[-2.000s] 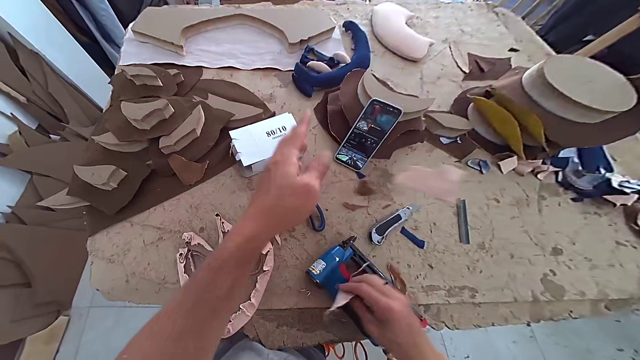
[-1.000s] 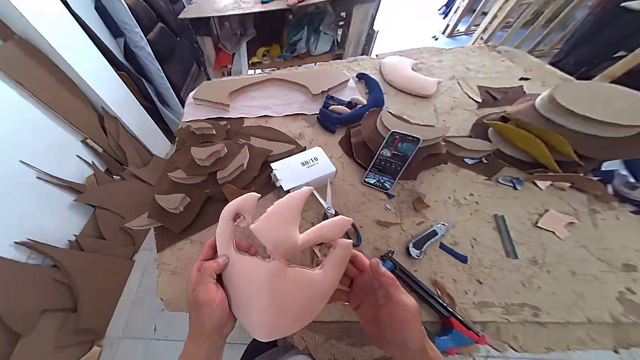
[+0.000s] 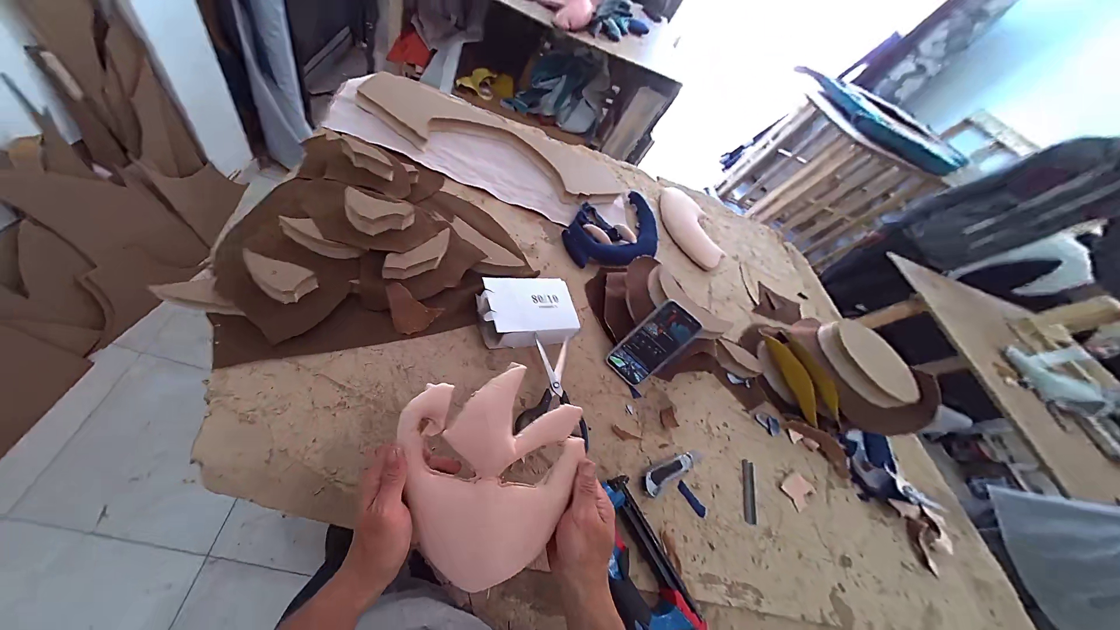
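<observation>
A padded piece covered in pink material (image 3: 490, 516), with a rounded body and several pointed prongs, is held upright over the table's near edge. My left hand (image 3: 382, 516) grips its left side and my right hand (image 3: 584, 525) its right side. Just behind its prongs lie scissors (image 3: 554, 385) with blades spread, their handles partly hidden. A blue and black staple gun (image 3: 652, 551) rests beside my right hand, partly covered by it. Farther right are a utility knife (image 3: 668, 473), a blue strip (image 3: 691, 500) and a flat metal bar (image 3: 749, 492).
A white box (image 3: 529, 311) and a smartphone (image 3: 654, 342) lie mid-table. Brown material with foam pieces (image 3: 376, 210) is piled at the left. Stacked round pads (image 3: 875, 363), a navy padded piece (image 3: 612, 245) and a pink curved pad (image 3: 689, 227) lie beyond.
Two seconds ago my right hand was at the staple gun and the pink piece lay on the table; now both hands hold it. Since one second ago its rounded face has turned toward the view, which has swung right.
</observation>
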